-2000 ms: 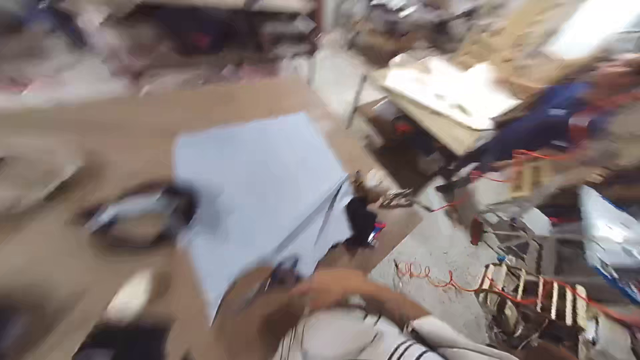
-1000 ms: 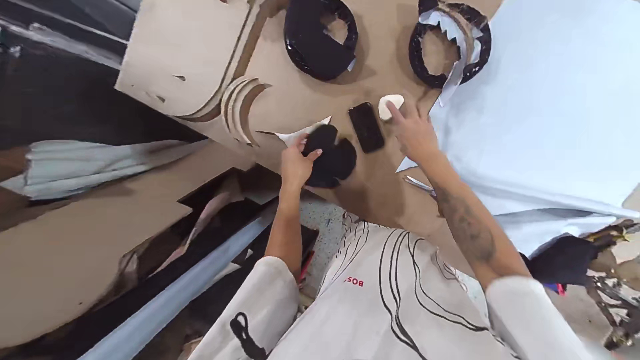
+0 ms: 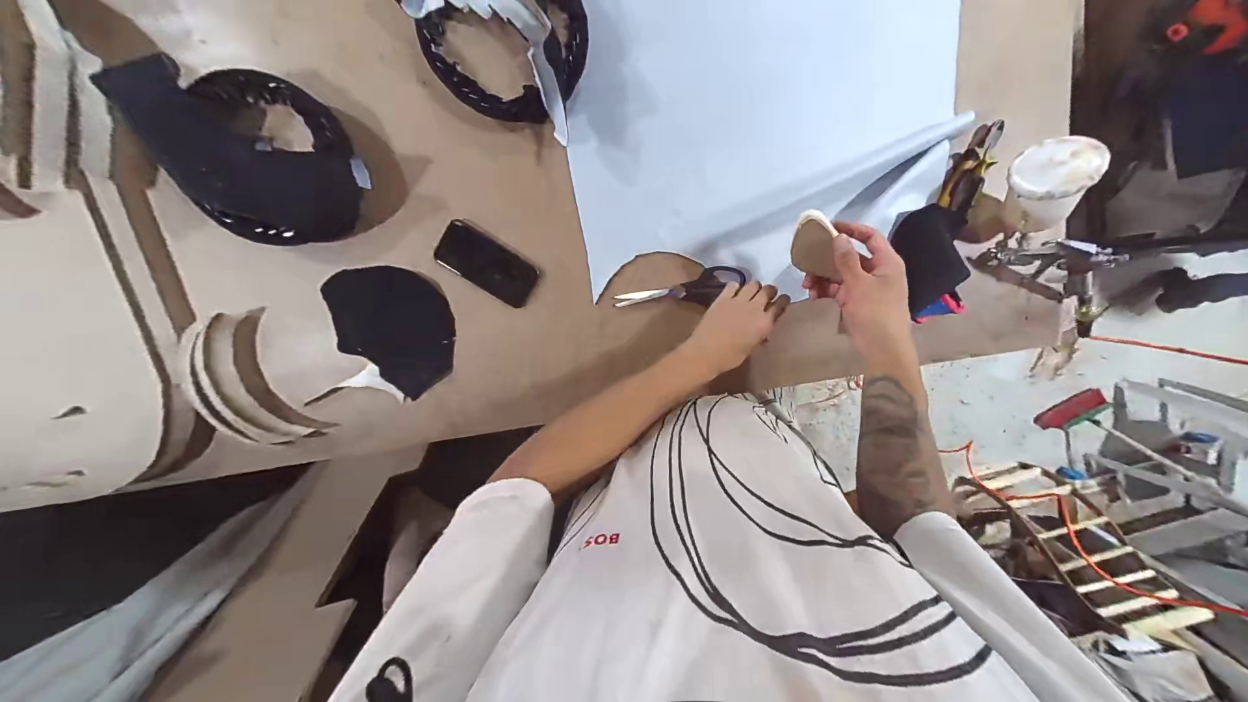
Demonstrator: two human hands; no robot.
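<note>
My right hand (image 3: 868, 278) holds up a small flat rounded piece (image 3: 814, 246), tan with a pale rim, between thumb and fingers. Beside it, my left hand (image 3: 738, 322) rests at the handles of the scissors (image 3: 704, 289), its fingers over the table edge; whether it grips them cannot be told. The scissors' blades point left over brown board at the edge of a light grey-blue sheet (image 3: 731, 127). Farther left lie a black phone (image 3: 487, 262) and a black fabric piece (image 3: 393, 330) with a notch and a white scrap (image 3: 366, 383) under it.
Two black rings (image 3: 273, 210) (image 3: 497, 102) lie at the back left, near curved board strips (image 3: 239, 380). Right of my hands are a black cloth (image 3: 926, 255), pliers (image 3: 967, 175) and a spray gun with a white cup (image 3: 1058, 175). An orange hose (image 3: 1082, 541) crosses a wooden rack below.
My left hand has let go of the black fabric piece and moved right to the scissors. My right hand has lifted the small rounded piece off the table and carried it right. The view has shifted.
</note>
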